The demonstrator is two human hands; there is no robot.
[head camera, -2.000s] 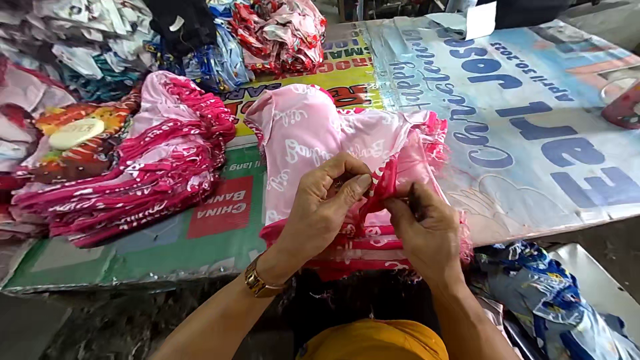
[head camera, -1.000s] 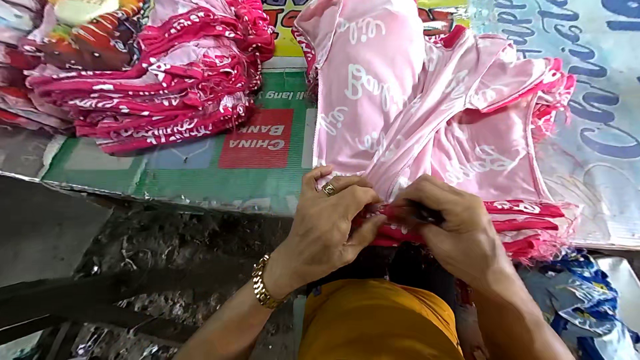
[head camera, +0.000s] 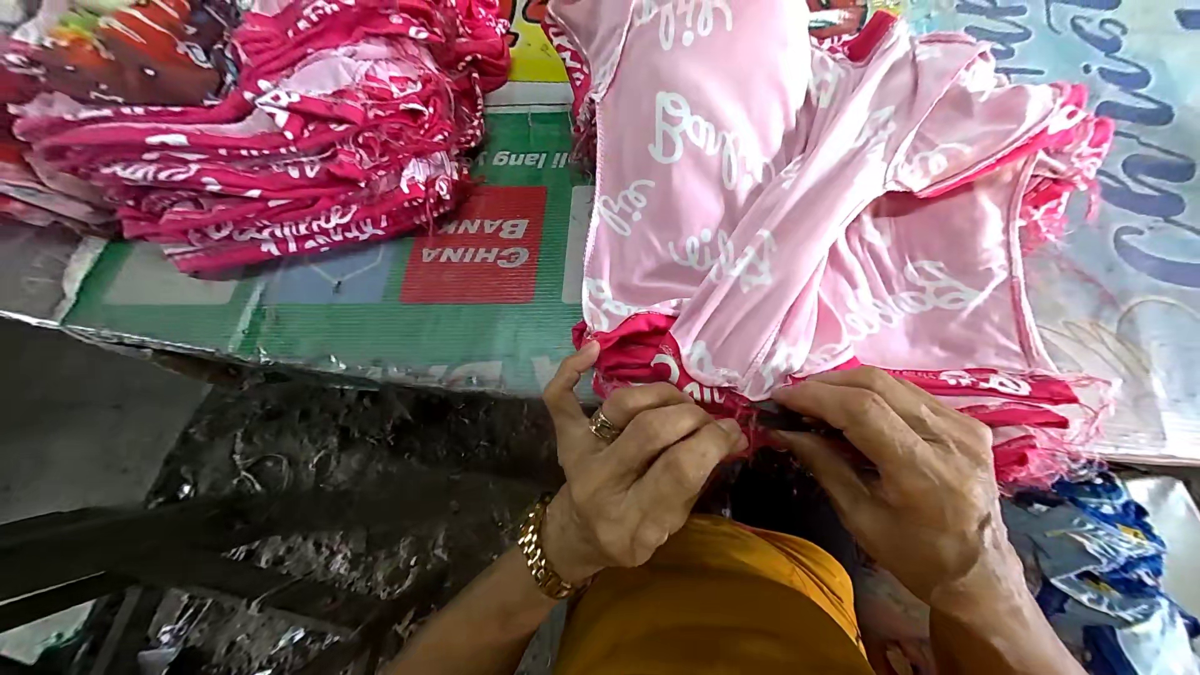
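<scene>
A pink fabric garment (head camera: 712,169) with white lettering and darker pink edges lies inside out or folded on a stack of similar pieces at the table's front edge. My left hand (head camera: 637,459), with a ring and a gold-coloured bracelet, pinches its dark pink hem. Close beside it, my right hand (head camera: 891,459) holds the same hem between thumb and fingers. A small dark thing sits within the right hand, mostly hidden; I cannot tell what it is. Loose threads hang from the stack's edges at the right.
A pile of folded pink garments (head camera: 309,150) stands at the left, beside brown and orange printed cloth (head camera: 141,47). Printed sheets cover the table (head camera: 328,319). Blue and white cloth (head camera: 1087,553) lies below the edge at the lower right. Dark bars (head camera: 187,534) show under the table.
Two seconds ago my hands held the dark pink cloth up over the stack; now they are at its front edge. The view has moved closer and tilted down.
</scene>
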